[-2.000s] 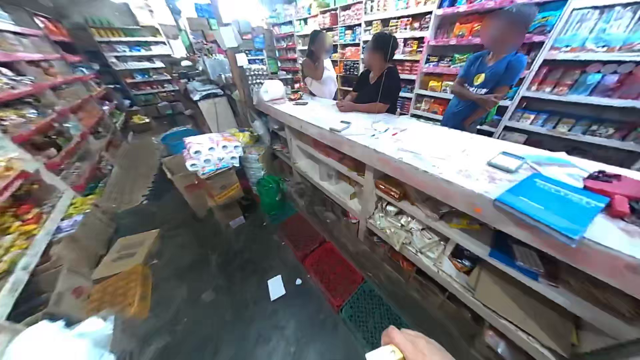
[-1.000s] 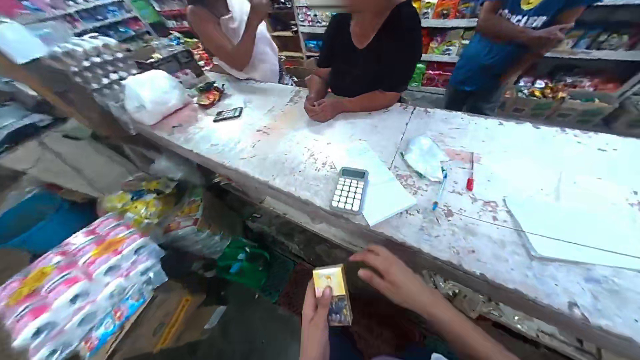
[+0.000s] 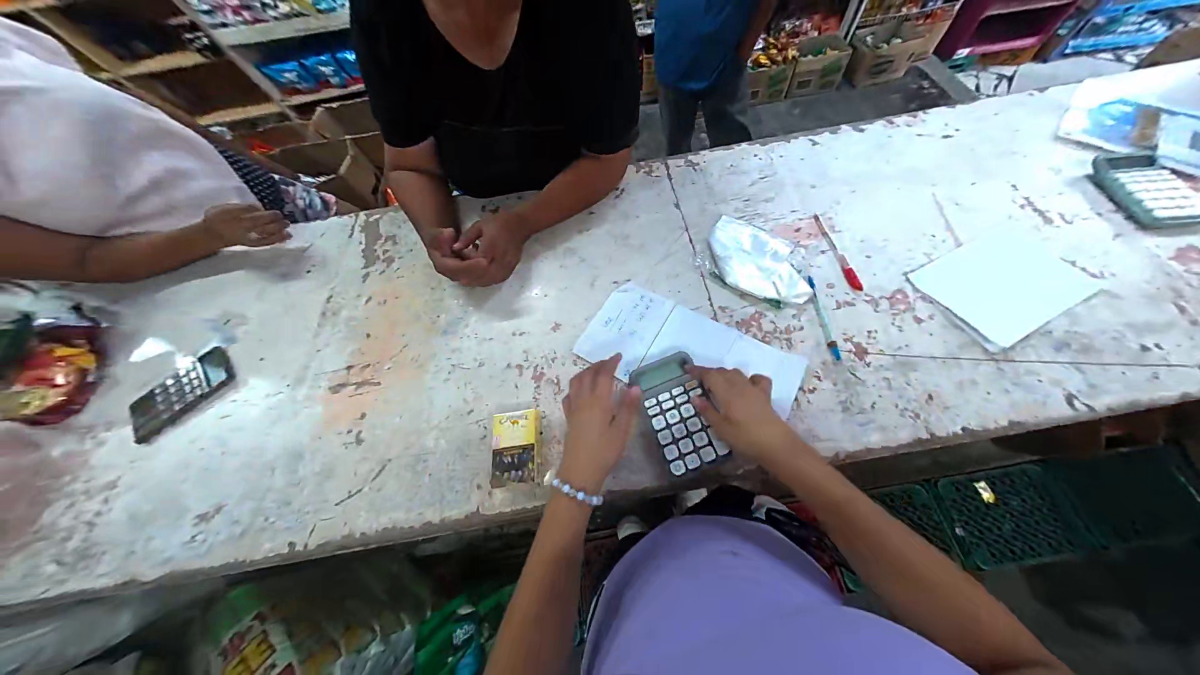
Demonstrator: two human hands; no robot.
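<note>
A grey calculator (image 3: 680,417) with white keys lies at the near edge of the worn, white-painted counter, partly over folded white paper (image 3: 630,323) that bears handwriting. My left hand (image 3: 597,417), a beaded bracelet at its wrist, rests at the calculator's left side, fingers apart and holding nothing. Over the upper right keys is my right hand (image 3: 741,408), its fingers spread and touching or just above them. A small yellow and dark pack (image 3: 515,448) stands or lies on the counter, left of my left hand. Beyond the paper are a blue pen (image 3: 824,319) and a red pen (image 3: 839,253).
Across the counter (image 3: 422,375), a person in black (image 3: 506,103) leans on folded arms; another in pale clothes is at left, a third in blue behind. A black calculator (image 3: 183,394), plastic bag (image 3: 755,261), white sheets (image 3: 1006,286) and a green-framed calculator (image 3: 1148,190) lie about.
The small yellow pack was in my left hand a second ago and is now on the counter. Both hands have moved to the calculator. The view has come closer over the counter.
</note>
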